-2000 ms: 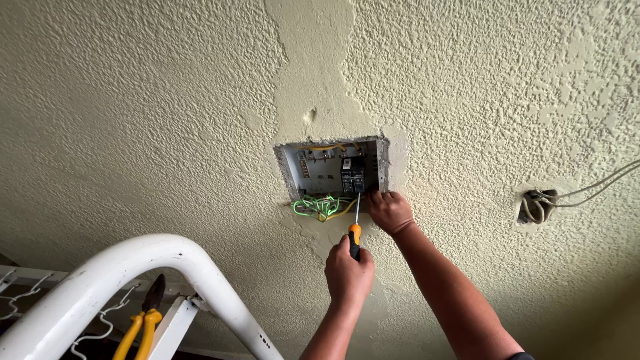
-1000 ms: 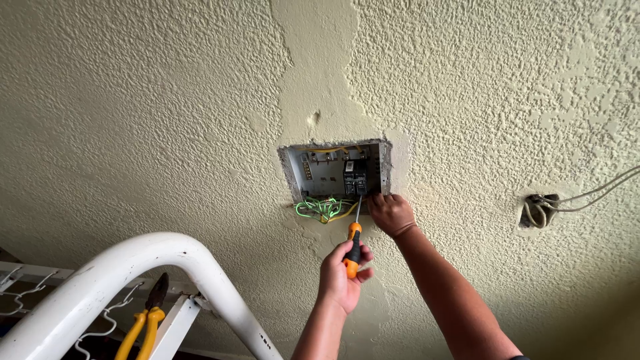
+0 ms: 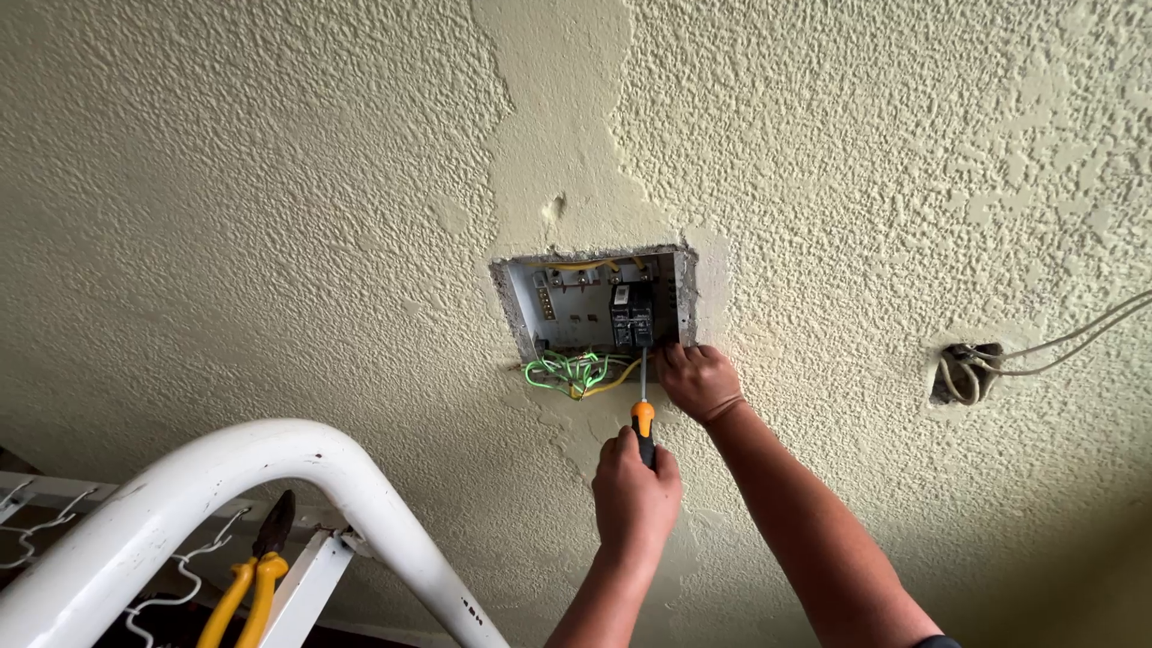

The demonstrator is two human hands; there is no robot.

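A metal electrical box is recessed in the wall. Inside it, at the right, sits a black circuit breaker. My left hand is closed around the orange and black handle of a screwdriver, whose shaft points up to the breaker's lower end. My right hand rests at the box's lower right corner with bent fingers; the fingertips are partly hidden, so what they hold does not show. Green wires hang in a tangle over the lower edge, beside a yellow wire.
A white tubular metal frame curves across the lower left. Yellow-handled pliers lean by it, near white wire springs. At the right, grey cables come out of a small wall opening. The wall has textured plaster.
The fingers of my left hand were spread around the screwdriver handle one second ago and are now closed around it. My right hand has stayed at the box's corner.
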